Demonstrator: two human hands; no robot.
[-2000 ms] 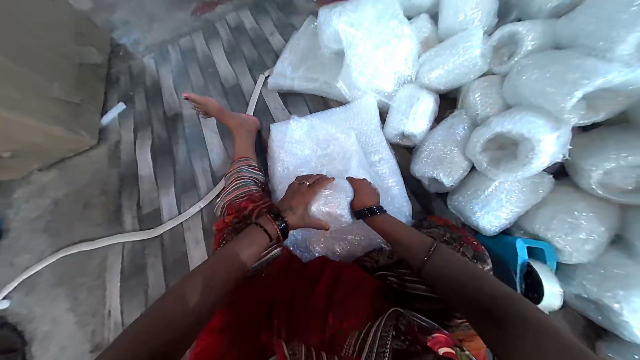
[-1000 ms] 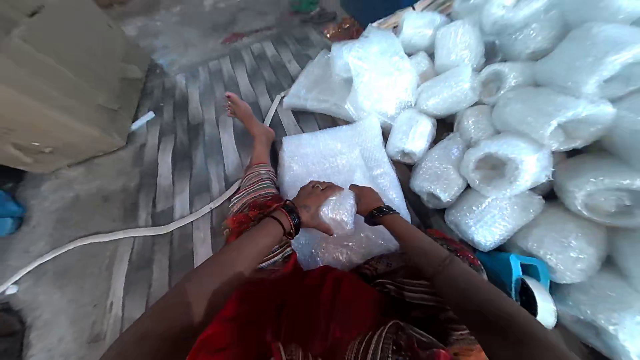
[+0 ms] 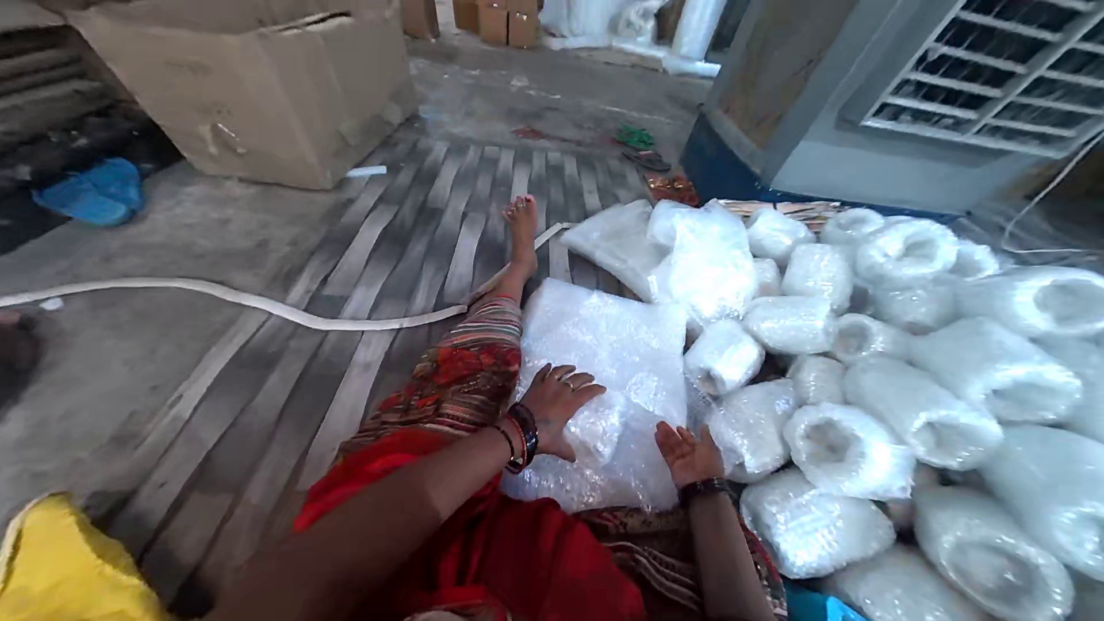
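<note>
A small bubble-wrapped bundle [image 3: 595, 429] lies on a flat sheet of bubble wrap [image 3: 604, 332] in front of me. My left hand [image 3: 556, 404] rests on the left side of the bundle with its fingers spread. To the right of the bundle is my right hand [image 3: 690, 453], its palm turned up and fingers apart, with nothing in it. What the bundle holds inside cannot be seen.
Many bubble-wrapped rolls [image 3: 849, 448] are heaped at the right, beside a blue plastic item [image 3: 815, 606]. A pale hose [image 3: 345, 324] crosses the striped mat [image 3: 414, 233]. A cardboard box [image 3: 285, 103], blue slippers [image 3: 95, 194] and a yellow bag [image 3: 73, 569] are at the left.
My right hand has come off the bundle and moved to its right, opening. My left hand has loosened and its fingers have spread. The view has tilted up.
</note>
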